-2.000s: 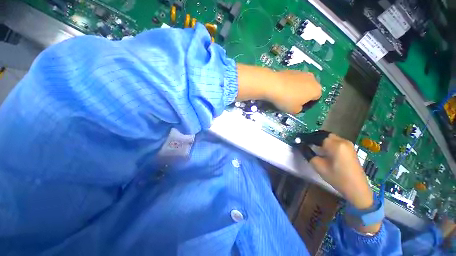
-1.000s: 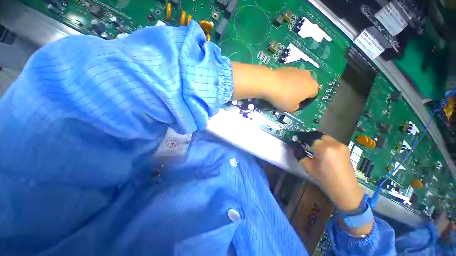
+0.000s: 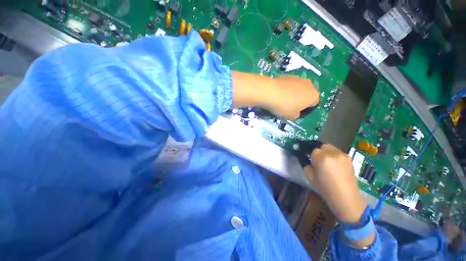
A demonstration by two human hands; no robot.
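A large green circuit board [image 3: 250, 33] lies in front of me. My left hand [image 3: 296, 97] is over its near right part, fingers curled down, with black covers on the fingertips. The fingertips are mostly hidden, so I cannot tell if they hold a part. My right hand [image 3: 329, 168] is at the board's near edge, a light blue band [image 3: 359, 231] on its wrist. Its black-covered thumb and finger are close together at the edge. Anything between them is too small and blurred to tell.
A silvery rail [image 3: 250, 145] runs along the near edge. Another board [image 3: 380, 125] with yellow discs [image 3: 368, 148] lies at right. Labelled black bins [image 3: 393, 25] stand at upper right. A brown carton [image 3: 314, 222] is below. Another person's hand [image 3: 452, 232] is at lower right.
Both hands stay near the same board spots. The boards and both hands appear slightly further left in view. My right thumb and finger appear closer together than two seconds ago.
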